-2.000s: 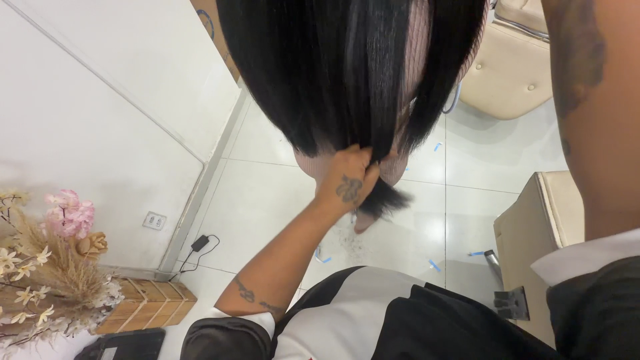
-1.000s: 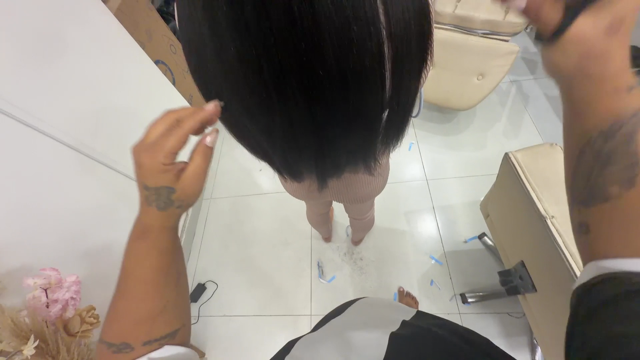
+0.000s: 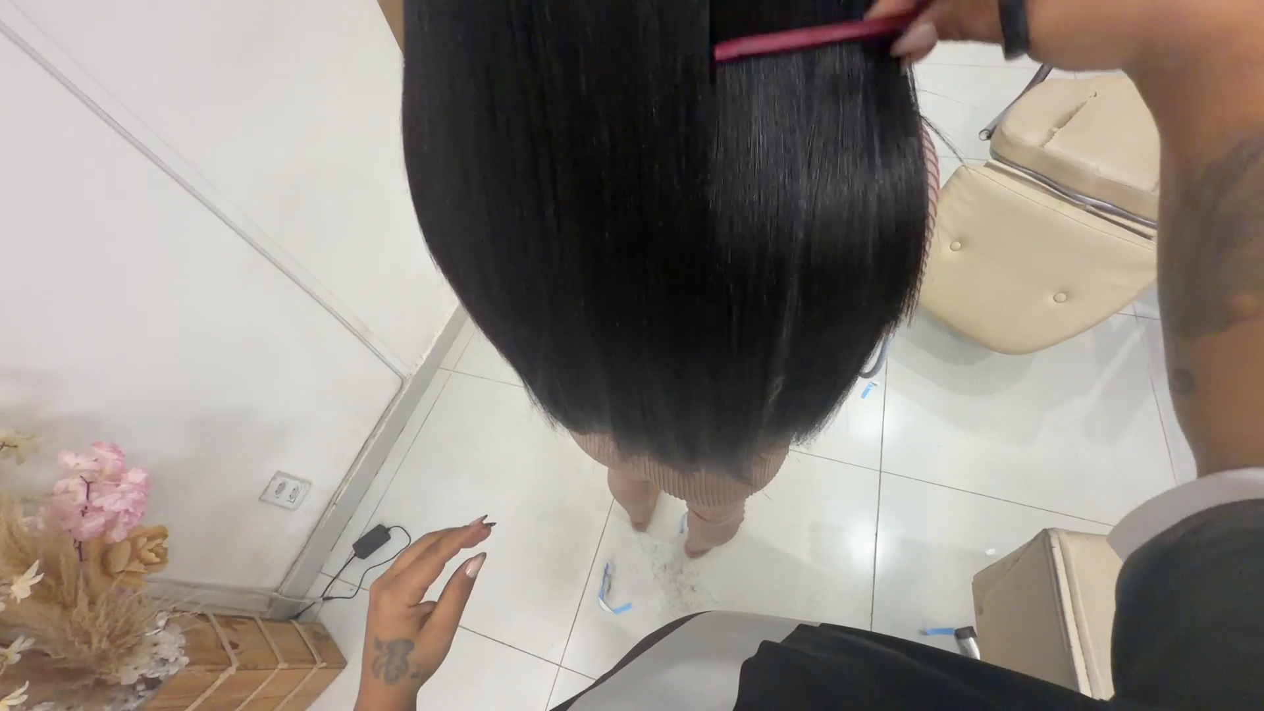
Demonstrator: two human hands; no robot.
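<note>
Long straight black hair (image 3: 632, 237) hangs down the back of a standing person in a pink ribbed garment (image 3: 691, 479). At the upper right of the head view, my right hand (image 3: 933, 30) grips a red comb (image 3: 810, 39), which lies across the hair. My left hand (image 3: 425, 583) is below and to the left of the hair ends, touching nothing, with thumb and fingers apart.
Cream padded chairs stand at right, one at the upper right (image 3: 1027, 257) and one lower down (image 3: 1066, 602). At lower left are artificial flowers (image 3: 99, 494), a wooden crate (image 3: 262, 647) and a black power adapter (image 3: 371, 539). Hair clippings (image 3: 681, 573) lie on the tiled floor.
My left hand held the hair near its ends two seconds ago; it has let go and moved away from it. My right hand has come over the hair with the red comb.
</note>
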